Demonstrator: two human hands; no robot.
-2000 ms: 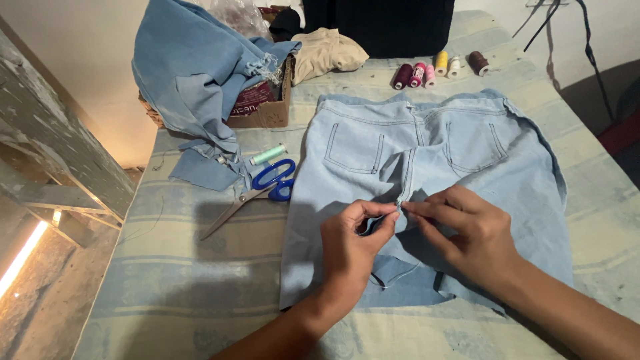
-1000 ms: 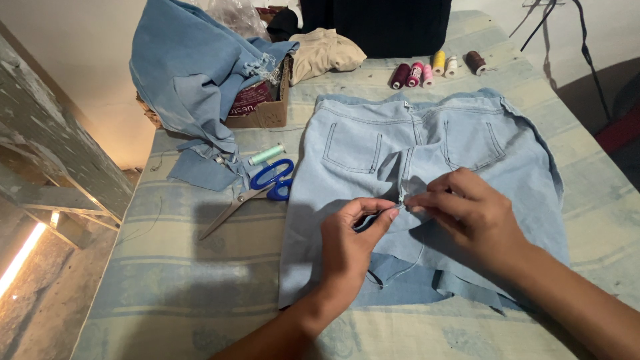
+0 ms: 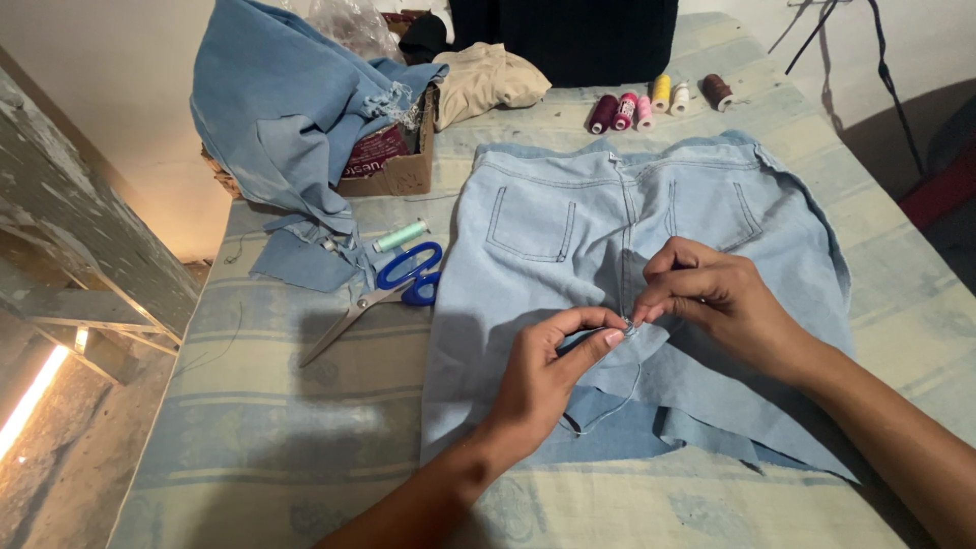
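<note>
A light blue denim garment (image 3: 526, 282), its stitched pocket outlines and centre seam showing, lies spread on the table. My left hand (image 3: 557, 366) pinches the cloth at the lower end of the centre seam between thumb and index finger. Close against it, my right hand (image 3: 686, 293) has its fingertips pressed together at the same spot; whether they hold a needle, thread or cloth is too small to tell. A loop of light thread (image 3: 621, 404) hangs below the fingers over the lower edge. Scissors with blue handles (image 3: 366, 301) lie partly spread, left of the garment.
A mint-green thread spool (image 3: 400, 235) lies above the scissors. Denim pieces (image 3: 282, 130) drape over a cardboard box (image 3: 412, 174), with beige cloth (image 3: 488, 80) beside it. Several thread spools, one yellow (image 3: 661, 93), stand or lie near a black object (image 3: 564, 38) at the back.
A loop of thread now hangs below my fingers, where two seconds ago none plainly showed. My right hand, a little apart from my left one second ago, is closer to the pinched seam.
</note>
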